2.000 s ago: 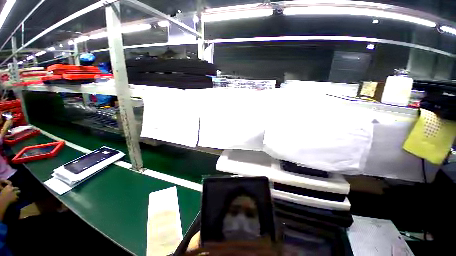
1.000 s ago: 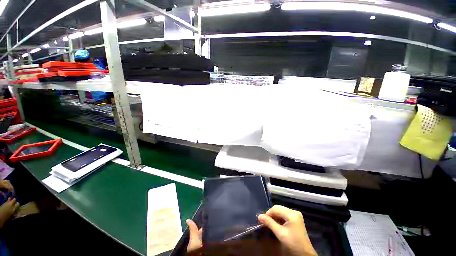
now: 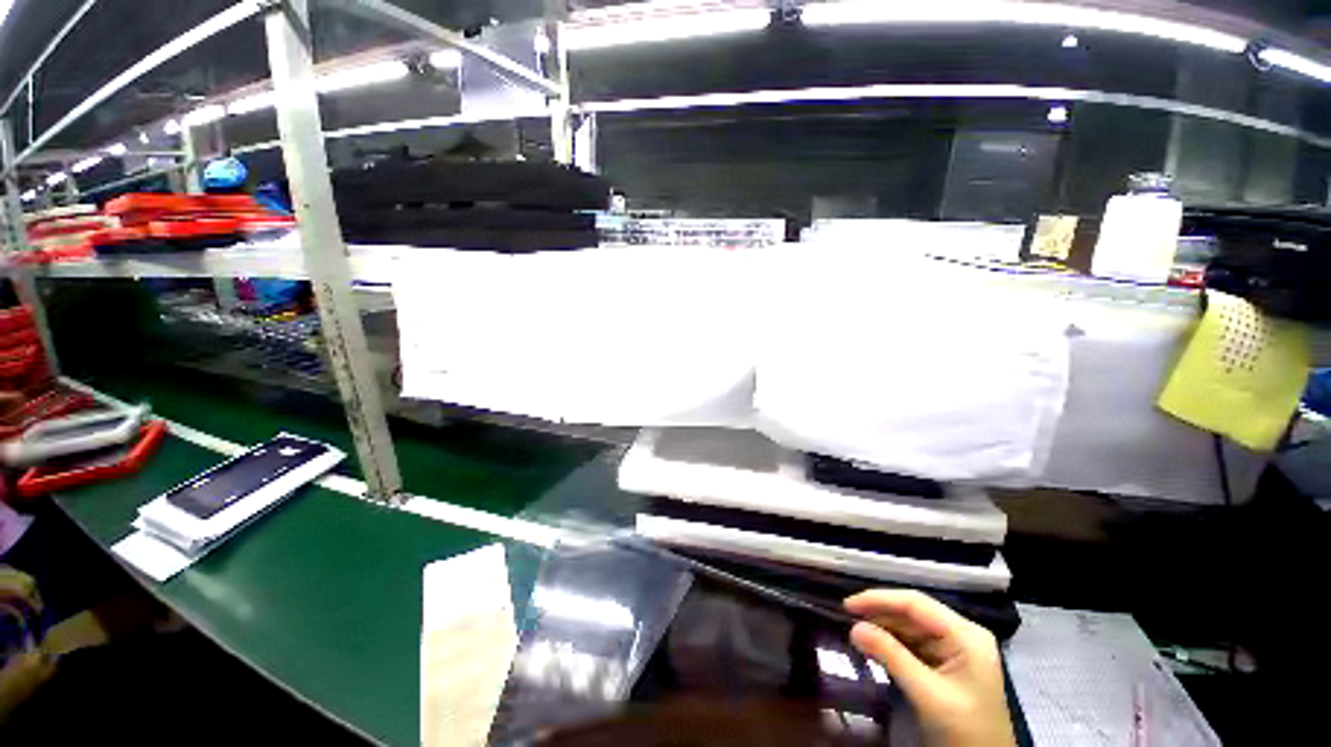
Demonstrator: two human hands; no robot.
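A clear, shiny protective film (image 3: 581,610) lies at a slant at the lower middle, its left part over the green bench and the cream sheet's edge. A dark, glossy tablet (image 3: 737,642) shows beside and under it; their exact border is hard to tell. My right hand (image 3: 946,668) is at the right, thumb and fingertips pinching the end of the film's long, thin upper edge. My left hand is not visible. A brown blur covers the bottom edge.
A cream sheet (image 3: 464,642) lies left of the film. White and black layers (image 3: 818,496) are stacked behind. A printed record sheet (image 3: 1102,679) is at right. A phone-like device (image 3: 245,479) rests on white sheets at left. Another person's hand shows at the far lower left.
The tablet was upright, then tilted between both hands; now the clear film spreads out to the left. My right hand has moved right, and my left hand has gone from sight.
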